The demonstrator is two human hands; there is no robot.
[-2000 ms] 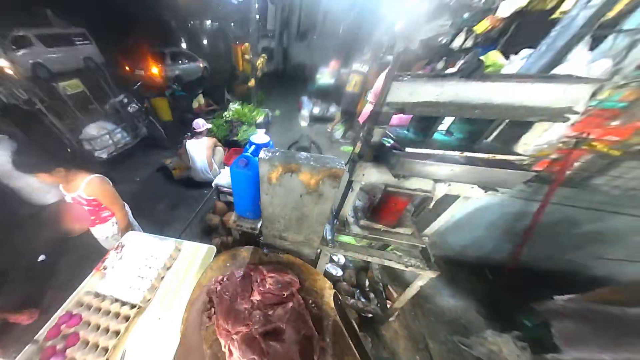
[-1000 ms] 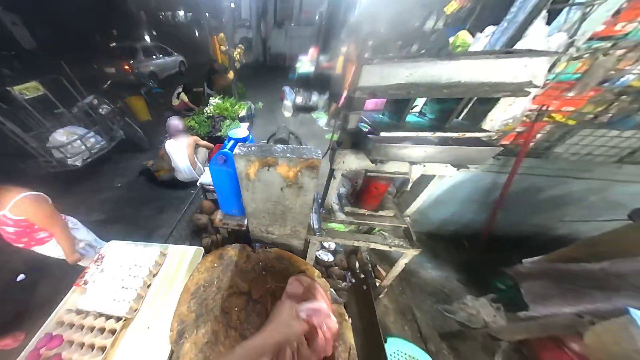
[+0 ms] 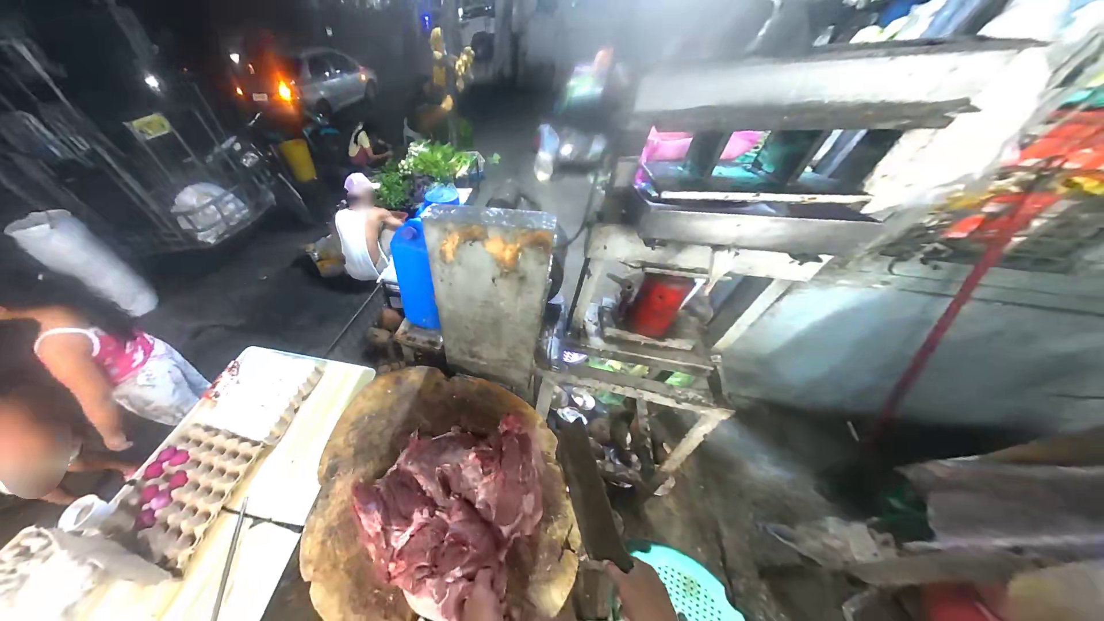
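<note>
A large slab of raw red meat lies on a round, worn wooden chopping block. At the bottom edge, my left hand shows only as fingers against the near end of the meat; the rest is out of frame, and its grip is unclear. To the right of the block, my right hand is closed round the handle of a broad-bladed knife. The dark blade points up and away along the block's right side, apart from the meat.
Left of the block, egg trays with several pink eggs stand on a pale table. A turquoise perforated basket is low at right. Beyond are a blue container, an upright board, a wooden stand and people at left.
The meat is on the block again; one second ago the block was bare except for a hand holding something pinkish. My right hand is now on the knife, which earlier stood beside the block.
</note>
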